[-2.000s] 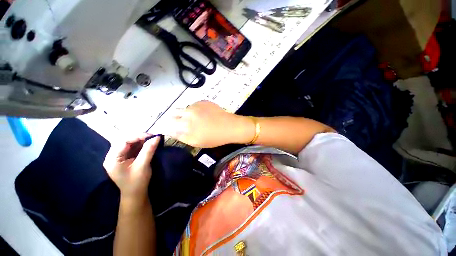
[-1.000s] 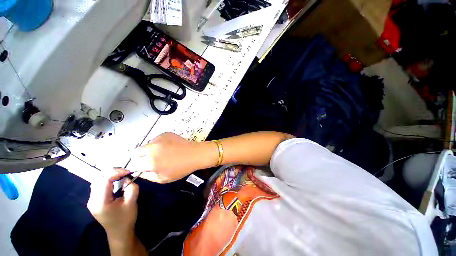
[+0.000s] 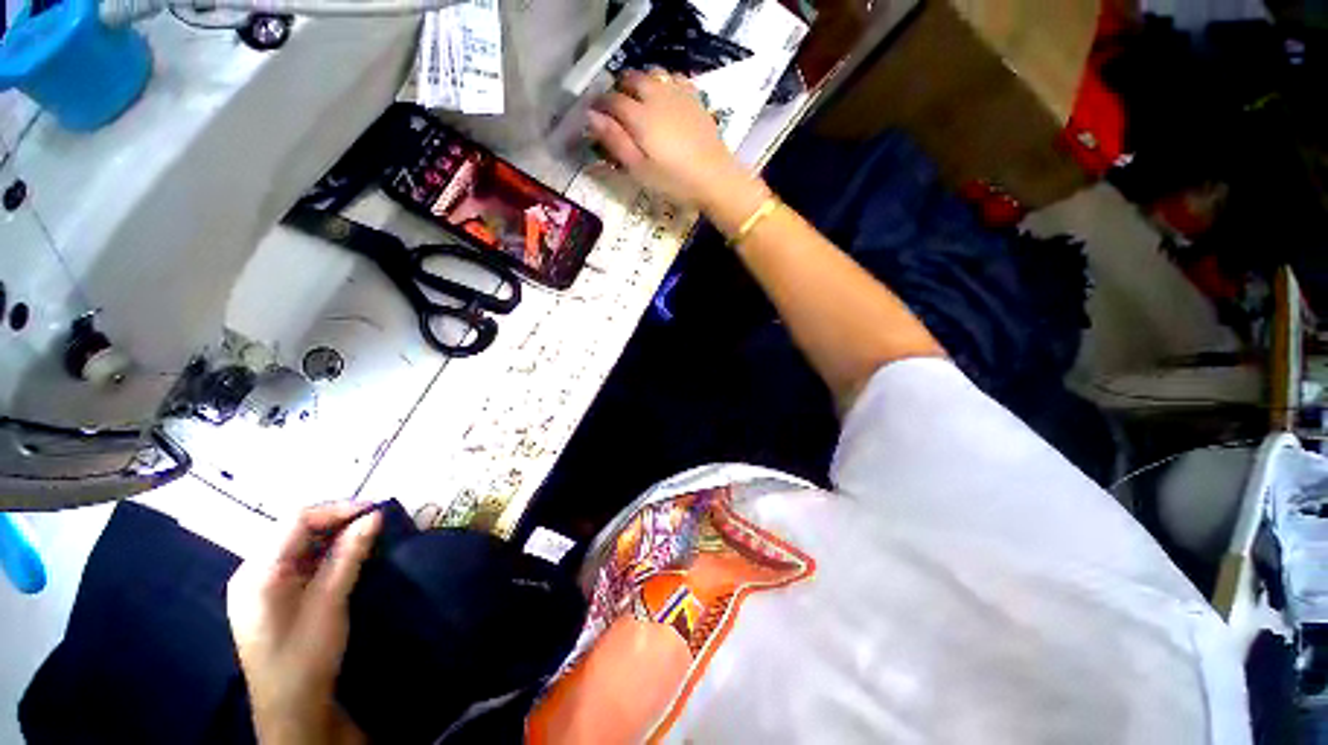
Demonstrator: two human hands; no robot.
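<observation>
Dark navy cloth [image 3: 452,611] lies over the table's front edge and the wearer's lap, with a small white label [image 3: 549,544] on it. My left hand [image 3: 302,604] pinches the cloth's upper edge between thumb and fingers, in front of the sewing machine's needle area [image 3: 219,386]. My right hand [image 3: 655,134] is stretched out to the far right part of the table, palm down with fingers bent, beyond the phone. It covers the spot where the metal snips lay; whether it holds anything is hidden.
Black shears [image 3: 444,291] lie beside a lit phone [image 3: 503,204] on the white table [image 3: 539,371]. Printed paper slips [image 3: 462,58] and dark strips [image 3: 677,37] are behind. A blue cap [image 3: 73,66] tops the machine. Navy cloth [image 3: 932,269] and a cardboard box [image 3: 976,88] are at right.
My right hand has left the cloth beside my left hand and moved up and right across the table to the snips' spot. My left hand still pinches the cloth. The view has shifted.
</observation>
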